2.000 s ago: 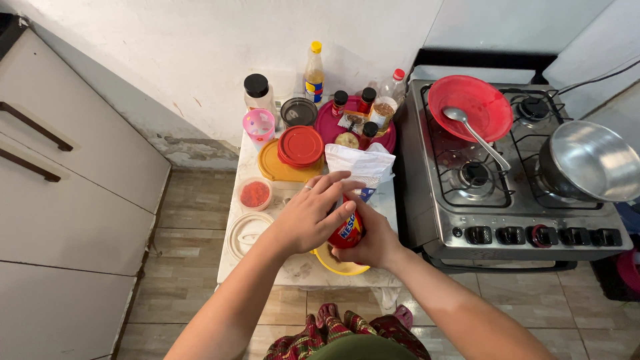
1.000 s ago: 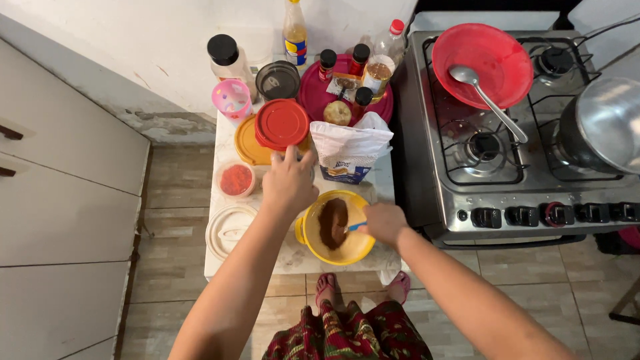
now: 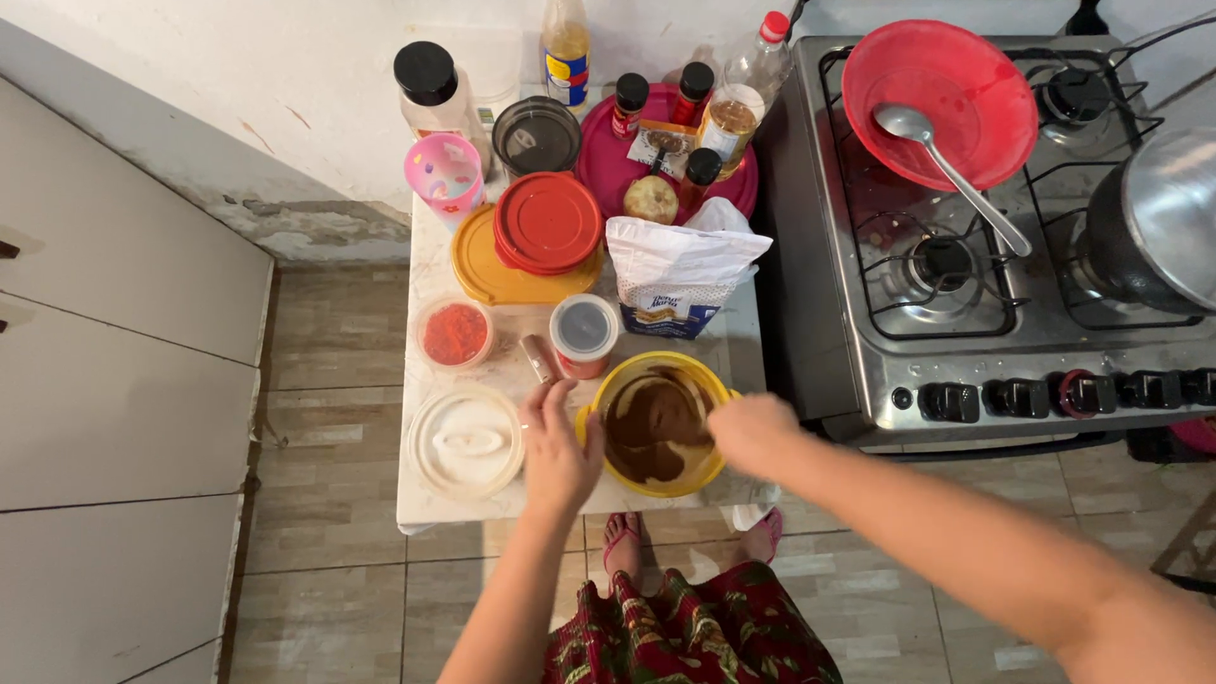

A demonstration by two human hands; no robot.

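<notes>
A yellow bowl (image 3: 589, 427) stands near the table's front edge, with brown powder and a pale mixture (image 3: 660, 423) partly swirled together in it. My right hand (image 3: 755, 435), blurred, is closed at the bowl's right rim; the utensil in it is hardly visible now. My left hand (image 3: 560, 442) is at the bowl's left handle, its fingers spread and apparently resting against it. Behind the bowl stands a lidded canister (image 3: 583, 325), beside a small brown object (image 3: 538, 358). A white and blue paper bag (image 3: 679, 271) stands upright behind the bowl, to the right.
Left on the table (image 3: 427, 518) are a tub of shredded orange-red food (image 3: 456, 332) and a white lidded container (image 3: 467, 442). Red-lidded container (image 3: 548, 223), pink cup (image 3: 445, 176) and bottles stand behind. The stove (image 3: 879, 418) at right holds a red bowl with spoon (image 3: 978, 104) and a pot (image 3: 1168, 223).
Two seconds ago my hands held a red container above the bowl. Since a second ago, my left hand has come from near the red lid to the bowl's side, and the powder has mixed further in.
</notes>
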